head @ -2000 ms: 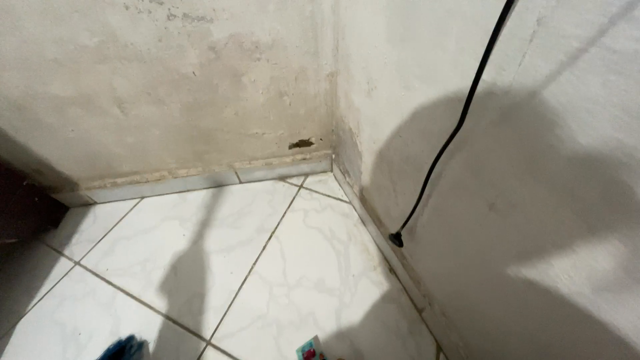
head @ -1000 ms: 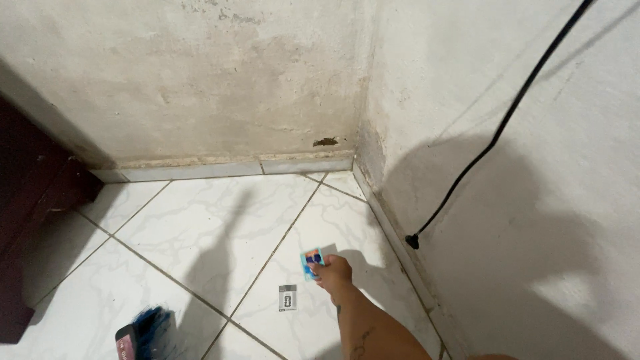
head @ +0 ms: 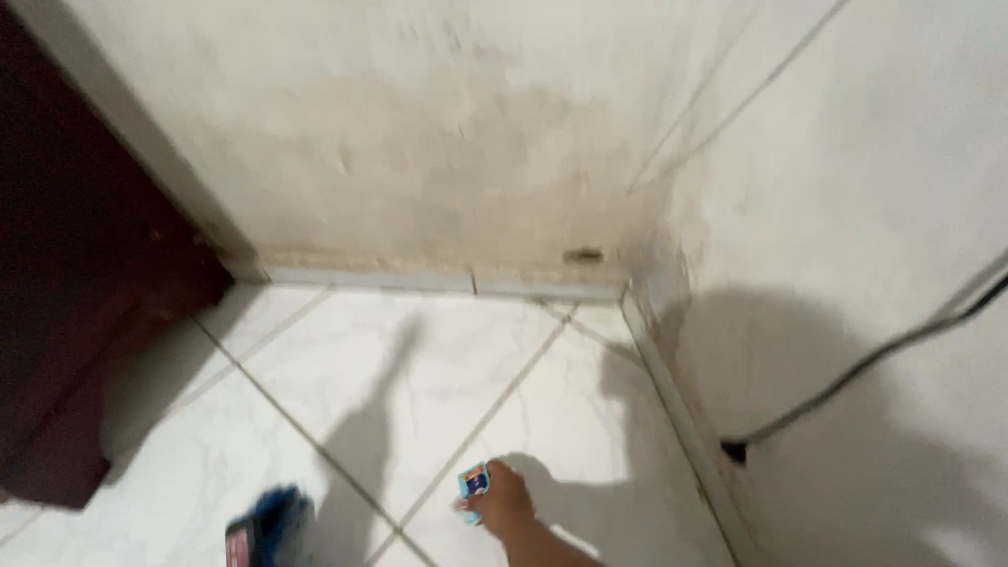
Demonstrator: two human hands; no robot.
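My right hand (head: 504,500) reaches in from the bottom edge, its fingers closed on a small light-blue printed card or packet (head: 475,482) just above the white floor tiles. To its left, at the bottom edge, is a brush or broom head (head: 272,524) with blue bristles and a dark body bearing a pink patch; its lower part is cut off. My left hand is out of the frame.
Dark red furniture (head: 71,260) fills the left side. Stained white walls meet at a corner behind the tiled floor (head: 441,346), edged by a skirting (head: 370,279). A black cable with a plug (head: 734,451) hangs at the right wall.
My right hand, out of view two seconds ago, came in holding the card. A small black-and-white card on the floor one second ago no longer shows. The view has shifted, with more furniture visible.
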